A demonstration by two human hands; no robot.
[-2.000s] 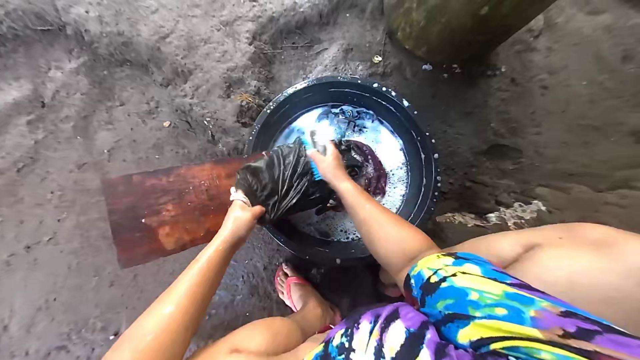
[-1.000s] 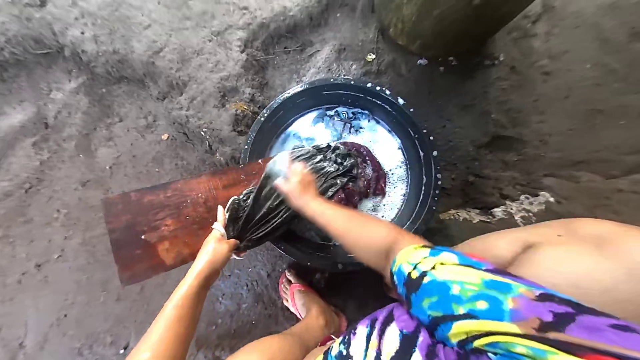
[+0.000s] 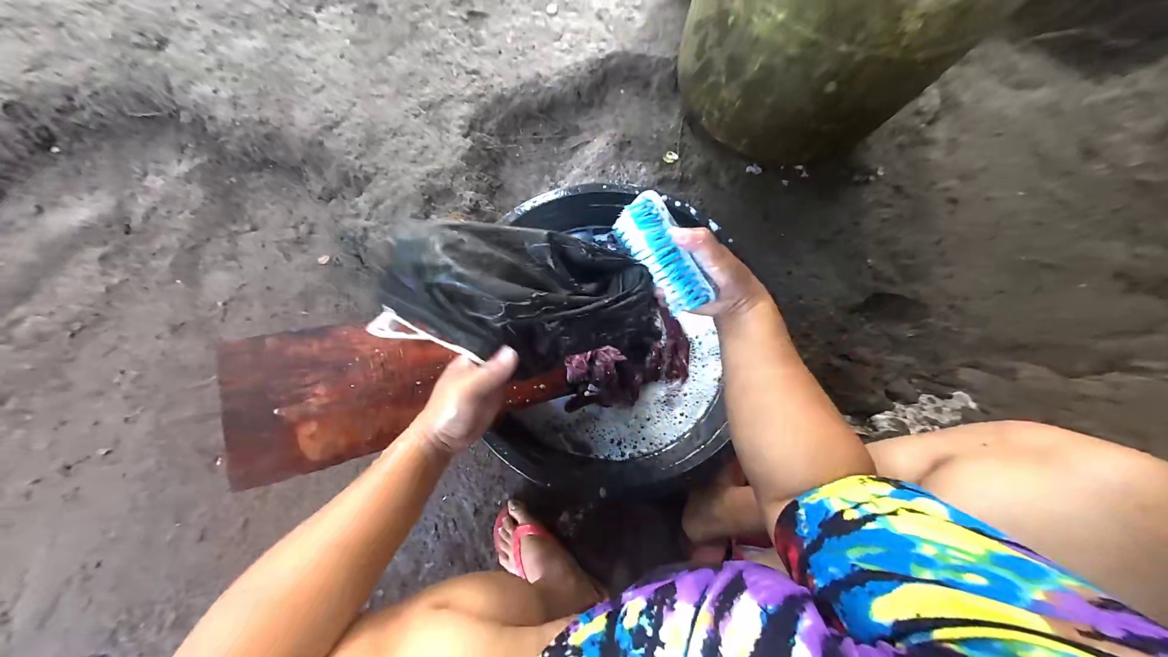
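Observation:
My left hand point(image 3: 470, 397) grips the lower edge of a wet black garment point(image 3: 538, 292) with a white drawstring point(image 3: 415, 330). The garment is spread over a reddish wooden board point(image 3: 319, 401) and the left part of a round black basin point(image 3: 584, 470). My right hand point(image 3: 721, 274) holds a scrub brush point(image 3: 664, 251) with blue and white bristles, raised at the garment's right end, the bristles facing left. Soapy water point(image 3: 639, 420) and dark maroon cloth point(image 3: 671, 351) show in the basin. The board leans into the basin, partly hidden beneath the garment.
A large mossy, rounded object point(image 3: 812, 73) stands on the bare ground beyond the basin, at the upper right. My foot in a red flip-flop point(image 3: 534, 547) is close to the basin's near side. A pale rough clump point(image 3: 922, 413) lies right of the basin.
The black garment, earlier bunched between my hands, is now lifted and spread out toward the upper left. My right hand has moved off the cloth to its right, with the brush turned bristles-outward.

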